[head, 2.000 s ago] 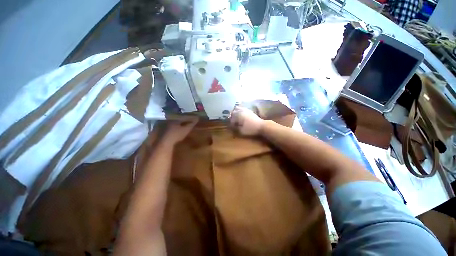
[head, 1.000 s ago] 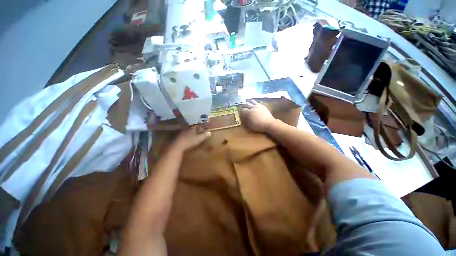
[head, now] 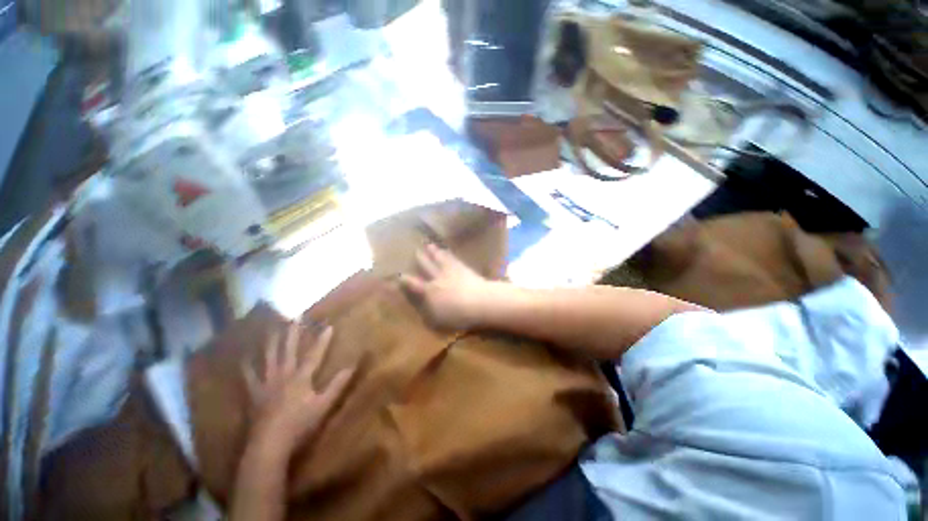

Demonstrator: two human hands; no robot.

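Note:
A large brown fabric panel (head: 377,356) lies across my lap and the table edge, creased and bunched. My left hand (head: 290,382) rests on its left part with fingers spread. My right hand (head: 448,290) lies on its upper part, thumb and fingers apart; whether it pinches cloth is unclear. The white sewing machine head (head: 188,193) with a red mark is blurred at the upper left. The yellow clamp frame (head: 303,212) is beside it, away from the panel.
White and brown striped layers (head: 71,336) hang at the left. A dark blue bed plate (head: 488,173) and thin dark tool (head: 582,209) are beyond my right hand. A reddish-brown block (head: 517,145) and tan bag (head: 631,61) stand behind. More brown pieces (head: 758,254) lie at the right.
The view has swung right. The panel has come out from under the machine head and clamp frame toward me. Both hands have moved back with it, and my left hand's fingers have spread.

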